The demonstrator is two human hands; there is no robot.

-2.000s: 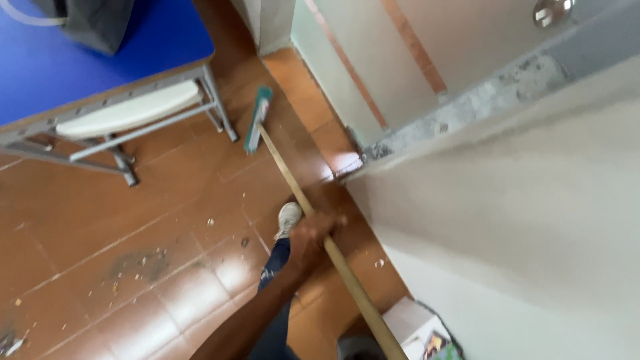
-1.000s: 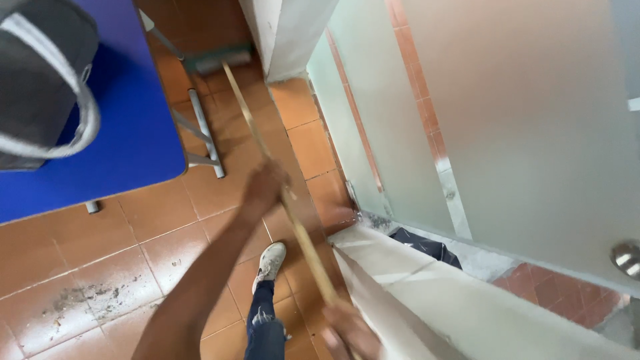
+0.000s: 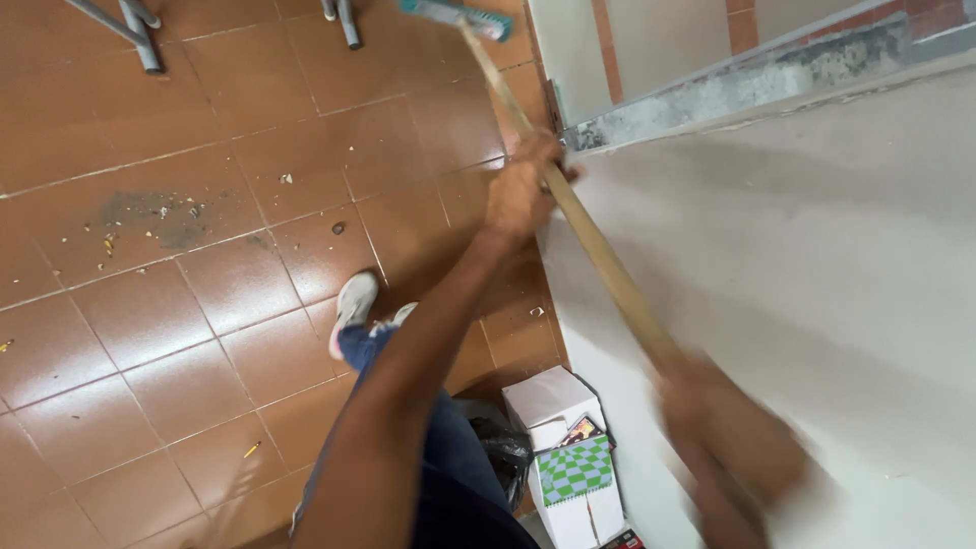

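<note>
A push broom with a teal head [image 3: 457, 17] and a long wooden handle [image 3: 602, 255] runs from the top middle down to the lower right. My left hand [image 3: 526, 183] is closed around the handle's middle. Farther up the handle, near its blurred end, my right hand [image 3: 724, 427] grips it, also blurred by motion. The broom head lies on the brown tiled floor [image 3: 396, 137] beside the frosted glass panel. A patch of grey dust and small debris [image 3: 164, 213] is on the tiles at left, with a pencil stub [image 3: 252, 449] lower down.
A pale wall [image 3: 801, 252] fills the right side, below a frosted glass panel [image 3: 663, 46]. White boxes [image 3: 553, 396], a green checkered notebook [image 3: 576, 469] and a black plastic bag [image 3: 499, 450] stand at the wall's foot. Grey metal furniture legs [image 3: 141, 42] reach in at top left.
The broom head has come away from beside the blue table's legs toward the glass panel. Both hands still hold the handle. The view has swung, and the blue tabletop has left it.
</note>
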